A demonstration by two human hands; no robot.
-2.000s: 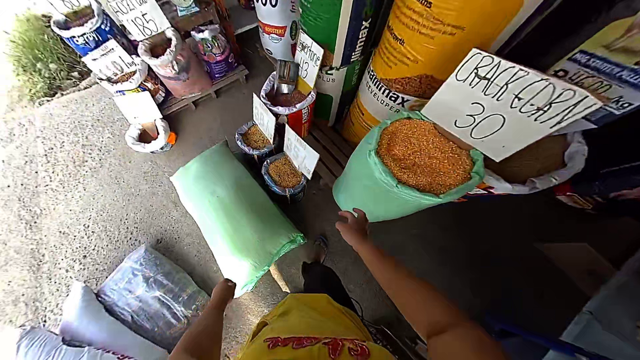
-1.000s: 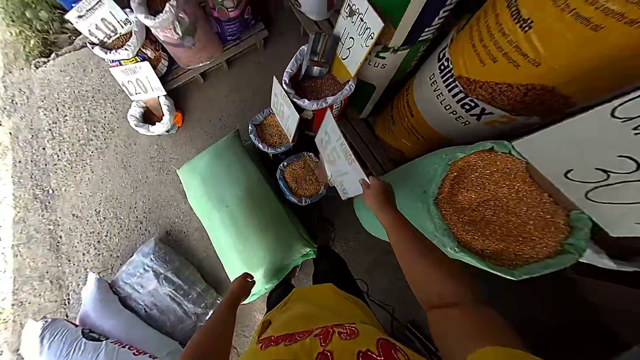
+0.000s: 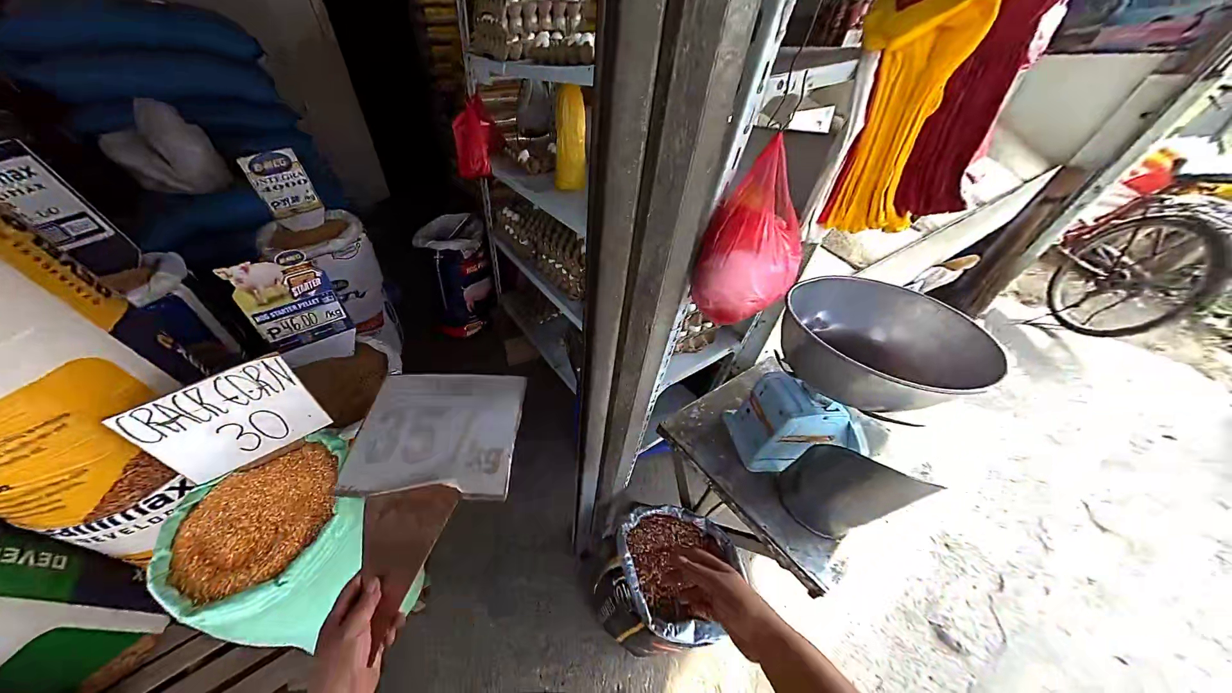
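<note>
My left hand (image 3: pixel 354 626) grips the brown lower part of a price sign (image 3: pixel 433 435), whose white panel stands up beside the green sack of cracked corn (image 3: pixel 252 525). Over that sack leans a handwritten card (image 3: pixel 218 418). My right hand (image 3: pixel 717 595) reaches over a small open bag of reddish-brown grain or pellets (image 3: pixel 662 553), fingers spread at its contents; whether they touch is hard to tell. Just right of the bag, a low metal table (image 3: pixel 707 428) carries a light-blue weighing scale (image 3: pixel 784 420) with a large metal pan (image 3: pixel 895 342) and a grey metal scoop-like vessel (image 3: pixel 847 491).
A metal post (image 3: pixel 630 250) rises between the feed sacks and the table. Shelves with egg trays (image 3: pixel 544 245) stand behind it. A red plastic bag (image 3: pixel 751 241) hangs near the scale. Further right is a bicycle wheel (image 3: pixel 1136 274); a wooden pallet (image 3: pixel 192 664) lies lower left.
The view has swung far to the right. My right hand was at a white price card a second ago and is now over the small bag. My left hand now holds a sign.
</note>
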